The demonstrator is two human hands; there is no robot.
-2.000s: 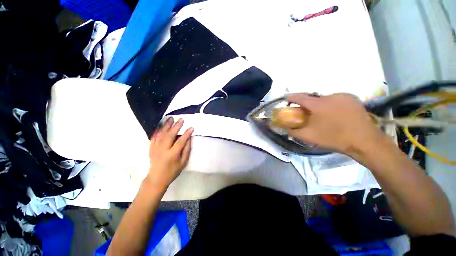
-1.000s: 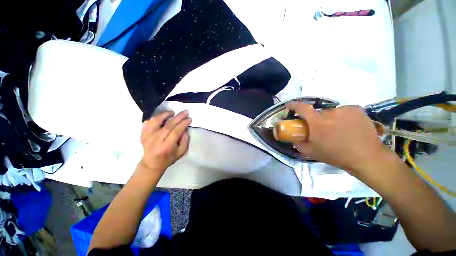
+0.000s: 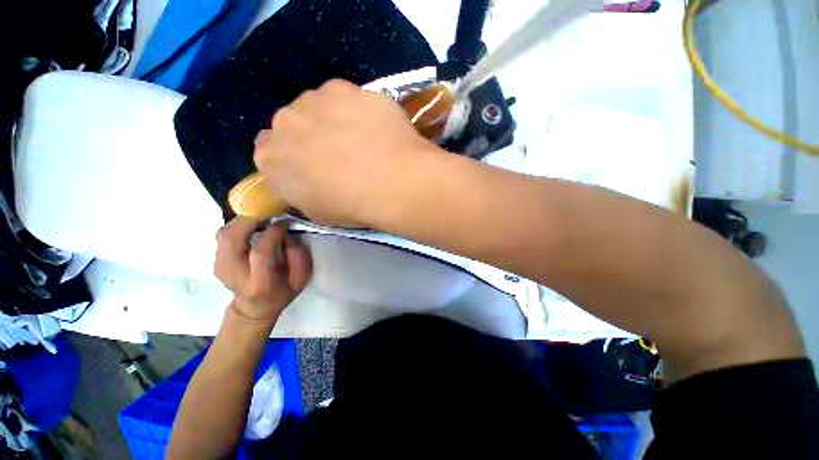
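My right hand (image 3: pixel 337 153) is closed around the wooden handle of the steam iron (image 3: pixel 254 198), which lies across the garment piece; its soleplate is mostly hidden under my hand and forearm. The black, white-speckled garment piece (image 3: pixel 314 45) lies on the off-white sleeve board (image 3: pixel 99 171). Its white band (image 3: pixel 449 256) runs along the near side, with a dark edge. My left hand (image 3: pixel 263 269) is at the band's left end, fingers curled and seeming to pinch the edge, just below the iron's handle.
A blue strip (image 3: pixel 180 40) lies beyond the board. Black-and-white pieces (image 3: pixel 54 260) hang at the left. A blue crate (image 3: pixel 162 409) is on the floor. A pink-red tool (image 3: pixel 633 6) is at the table's far edge. A yellow cable (image 3: pixel 718 85) curves at the right.
My right hand has carried the iron left from the band's right part to its left end, and the iron has turned. My left hand has shifted slightly left and down, its fingers more curled.
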